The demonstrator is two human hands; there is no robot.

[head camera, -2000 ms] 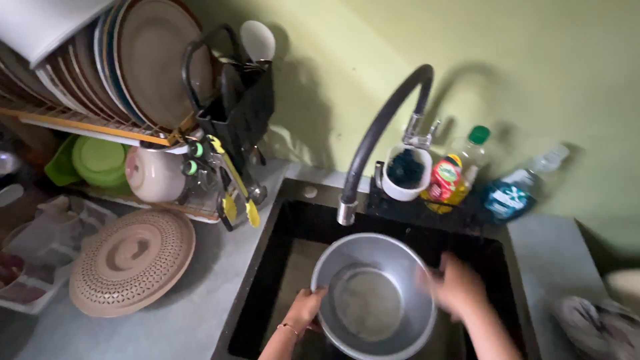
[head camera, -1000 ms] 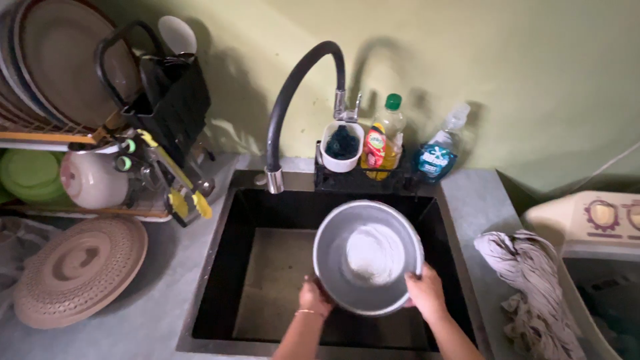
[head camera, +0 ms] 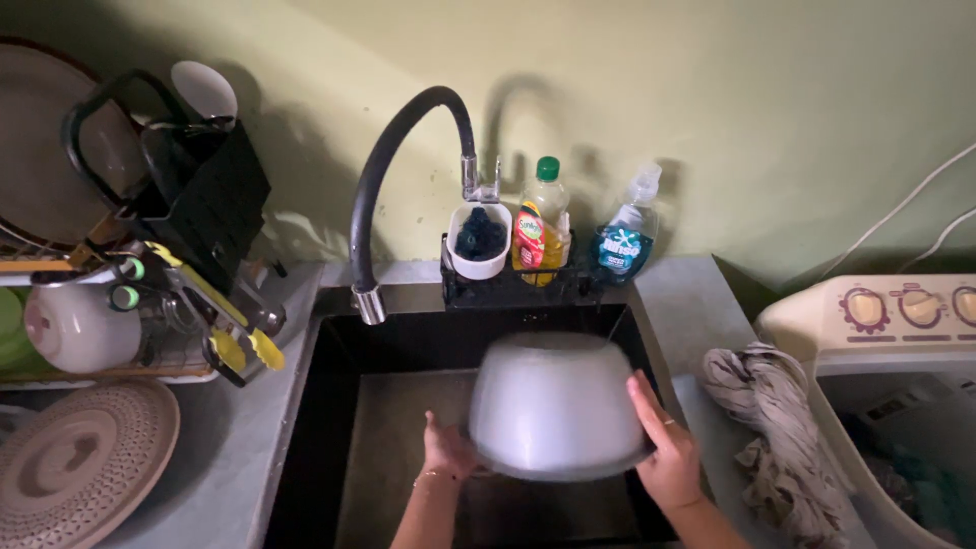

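Observation:
A metal bowl (head camera: 560, 408), blurred by motion, is tipped over the black sink (head camera: 301, 427) so that its outer side faces me and its inside is hidden. My right hand (head camera: 667, 446) grips the bowl at its right side, thumb or finger along the wall. At the lower left of the bowl is my left hand (head camera: 450, 450), its thumb raised and its other fingers partly hidden at the rim. The black flexible faucet (head camera: 370, 191) arches over the sink's back left, its metal spout (head camera: 370, 305) apart from the bowl.
A caddy (head camera: 496, 290) behind the sink holds a white tub (head camera: 479, 263) with a dark scrubber and a Sunlight bottle (head camera: 540, 236); a Rinso bottle (head camera: 625, 236) stands beside them. Left are a dish rack (head camera: 175, 374) and woven-pattern lid (head camera: 84, 465); right, a cloth (head camera: 770, 412) and washing machine (head camera: 801, 313).
The bowl, upright with its inside showing and whitish contents or water one second ago, is now tipped over. Both hands have stayed at it. The view has shifted right since the earliest frame.

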